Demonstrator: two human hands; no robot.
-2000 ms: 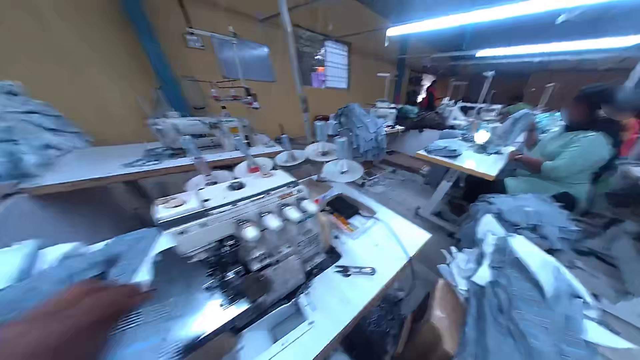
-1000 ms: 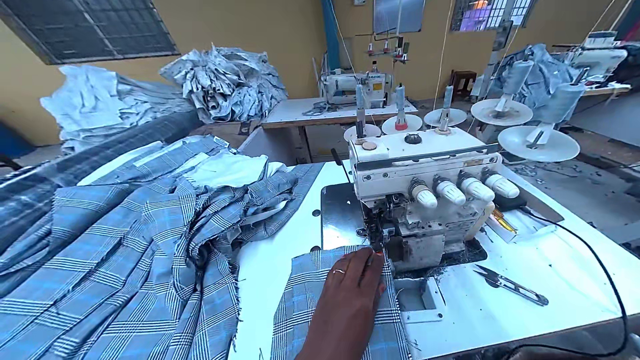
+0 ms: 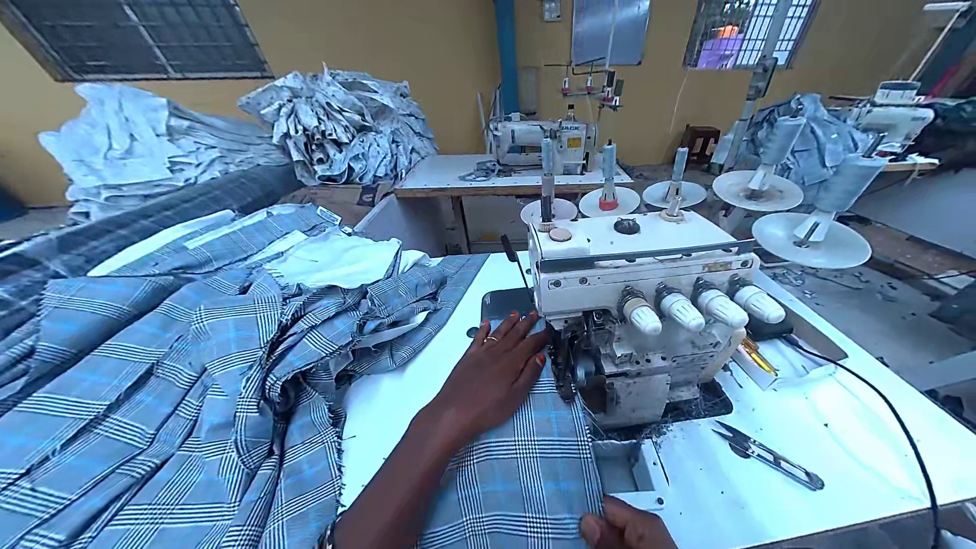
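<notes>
A grey plaid fabric panel (image 3: 526, 457) lies under the presser area of a white overlock sewing machine (image 3: 640, 267). My left hand (image 3: 496, 374), with a ring on one finger, rests flat on the panel beside the needle area, fingers pointing away from me. At the bottom edge, my right hand (image 3: 621, 526) pinches the panel's right edge between thumb and fingers. Thread snippers (image 3: 770, 455) lie on the white table to the right of the machine. The needle itself is hidden.
Heaped plaid pieces (image 3: 191, 366) cover the table's left. Cones of grey thread (image 3: 846, 183) stand behind the machine, and a black cable (image 3: 884, 389) curves along the right. Beyond are another sewing machine (image 3: 541, 145) and piles of cut fabric (image 3: 343, 126).
My left hand has moved forward along the machine, and the panel reaches farther under it. My right hand has come into view at the panel's edge. The view swung left after the oldest frame.
</notes>
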